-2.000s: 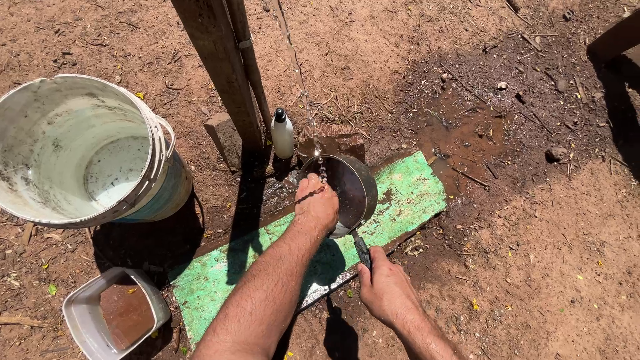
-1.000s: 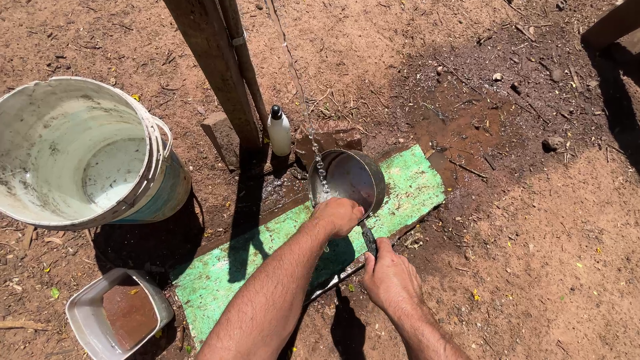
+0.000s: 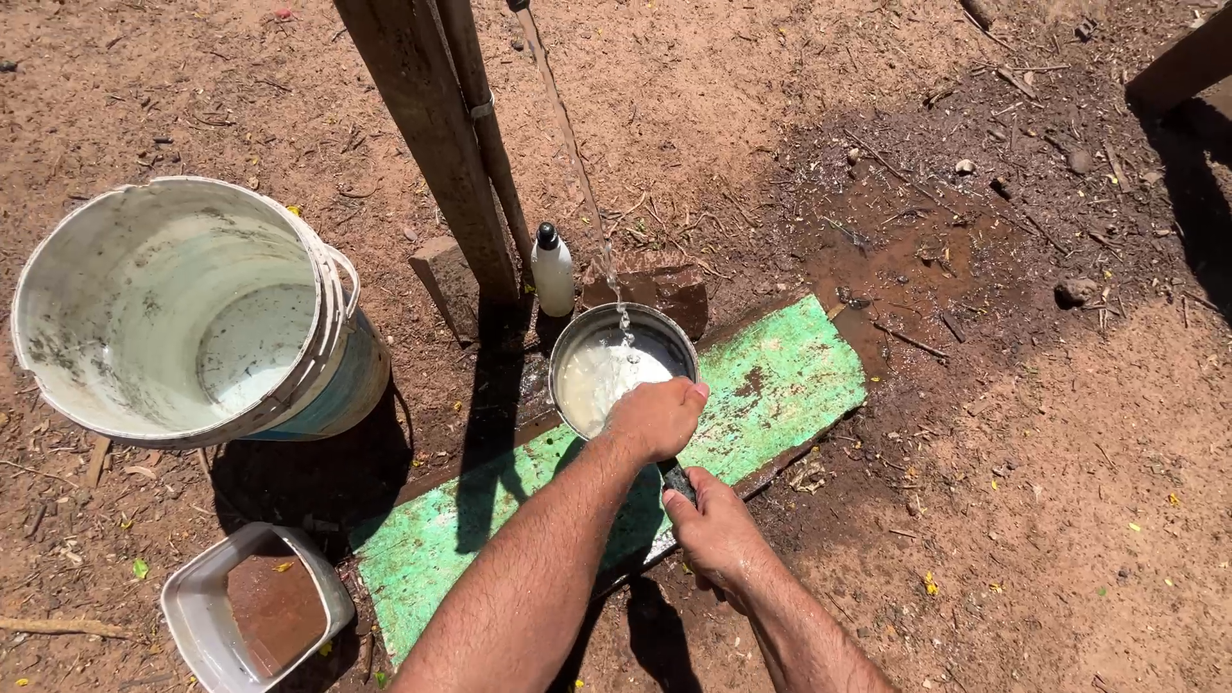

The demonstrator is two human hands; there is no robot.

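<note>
A round metal pan (image 3: 624,371) with cloudy water in it is held over the green painted board (image 3: 784,385). Its dark handle (image 3: 678,478) is in the grip of my right hand (image 3: 717,529). My left hand (image 3: 659,419) is at the pan's near rim, its fingers partly hidden, so whether it holds anything cannot be told. From above, a stream of water (image 3: 575,154) falls into the pan. Just behind the pan a white bottle with a black cap (image 3: 552,271) stands upright.
At the left stands a large whitish plastic bucket (image 3: 332,375) with water inside. Nearer lies a square plastic container (image 3: 337,602). A wooden post (image 3: 423,135) rises behind the board, beside a brick (image 3: 664,289). Wet, muddy soil (image 3: 914,250) spreads at the right.
The pan now faces up more and shows cloudy water, where its inside looked dark before. My left hand has shifted at its rim. My right hand keeps the handle.
</note>
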